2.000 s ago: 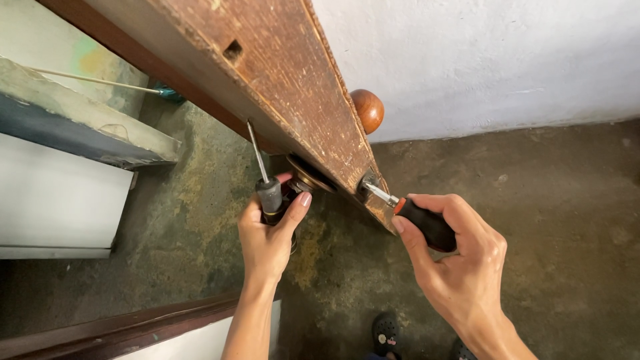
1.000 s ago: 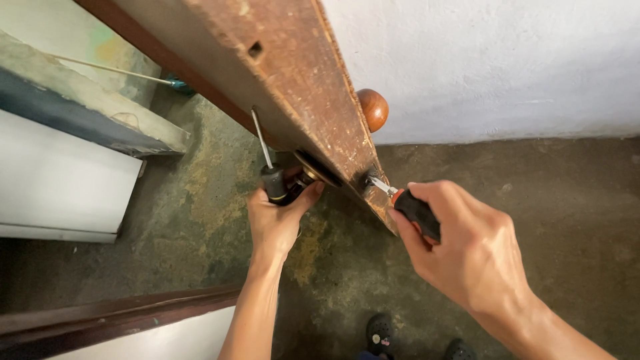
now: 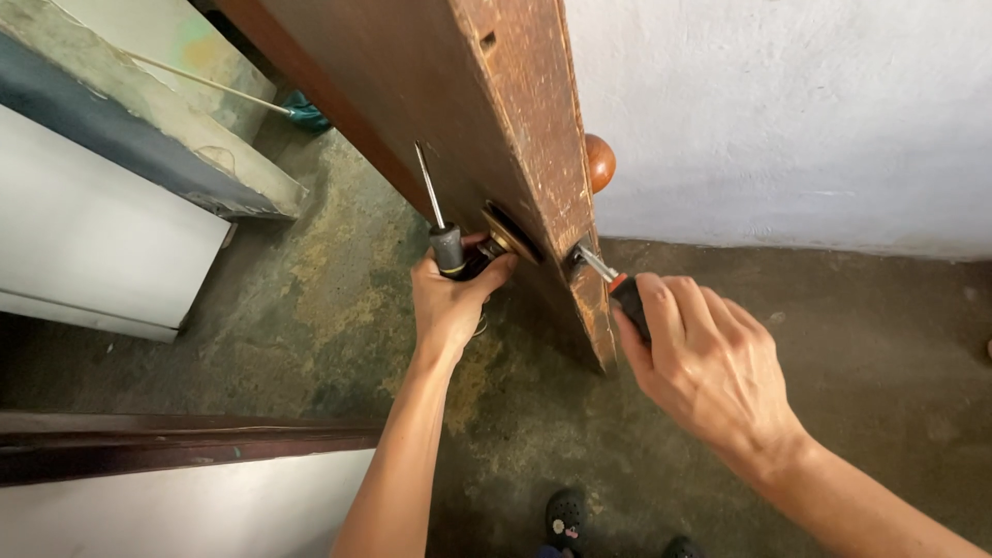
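Note:
A worn wooden door (image 3: 535, 116) stands edge-on in the middle of the view. My right hand (image 3: 709, 364) grips a screwdriver with a black and red handle (image 3: 632, 302), its tip at the dark latch hole (image 3: 577, 256) in the door's edge. On the left face, my left hand (image 3: 457, 298) holds a second screwdriver with a grey and black handle (image 3: 447, 249), its shank pointing up. Fingers of that hand also touch the doorknob (image 3: 494, 246) beside its brass-coloured round plate (image 3: 511, 232). Part of the knob is hidden by the fingers.
A round wooden ball-shaped piece (image 3: 600, 163) shows beyond the door's right side, near the white wall (image 3: 775, 116). To the left are a low wall end (image 3: 256, 182), a white panel (image 3: 101, 225) and a teal mop or broom head (image 3: 306, 112). Shoes (image 3: 566, 515) stand on the concrete floor (image 3: 511, 465).
The right hand has shifted its grip and turned around the screwdriver handle, whose tip stays at the door's edge. My left hand remains at the knob with the other screwdriver.

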